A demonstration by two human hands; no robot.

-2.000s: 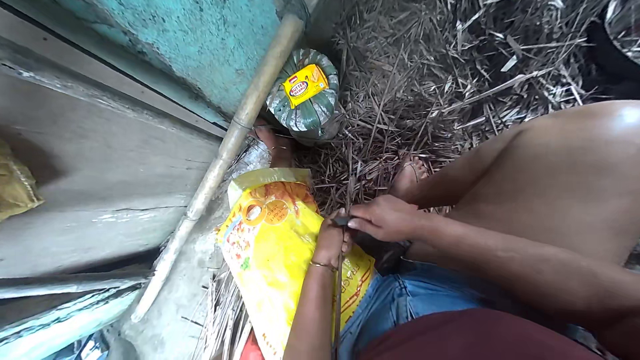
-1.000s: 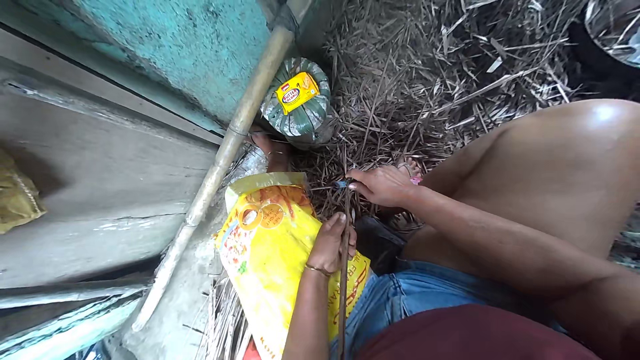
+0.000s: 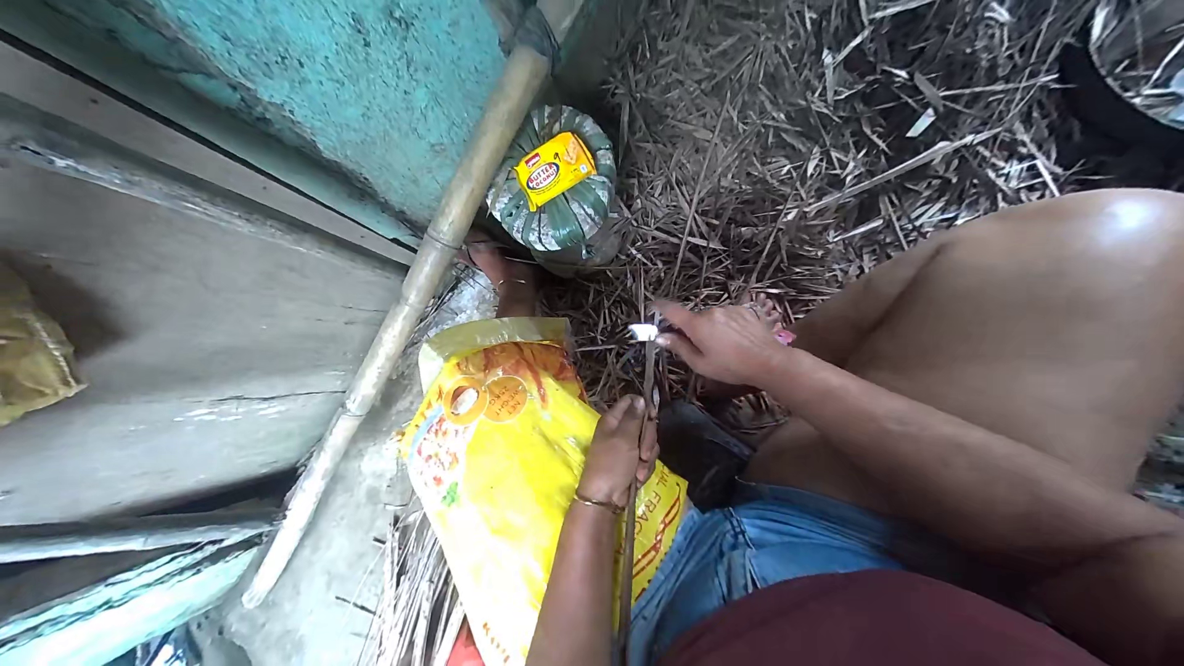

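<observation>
My left hand (image 3: 624, 449) is closed around a thin brown stick or leaf strip (image 3: 629, 555) that runs lengthwise over my lap. Just beyond it, my right hand (image 3: 726, 338) pinches a small object with a bright, shiny face (image 3: 643, 331) at the upper part of the strip; it looks like a small blade, but glare hides its shape. A yellow printed plastic sack (image 3: 518, 481) lies over one leg, under my left forearm.
A bamboo pole (image 3: 398, 333) slants beside the turquoise wall (image 3: 370, 83). A yellow biscuit packet (image 3: 555, 171) rests on a strapped round bundle (image 3: 555, 227). Dry leaf litter (image 3: 721, 139) covers the ground. A dark round vessel (image 3: 1110, 102) stands at upper right.
The hands were close together two seconds ago; my right hand has since moved farther up along the strip, away from my left. The shiny object has come into sight.
</observation>
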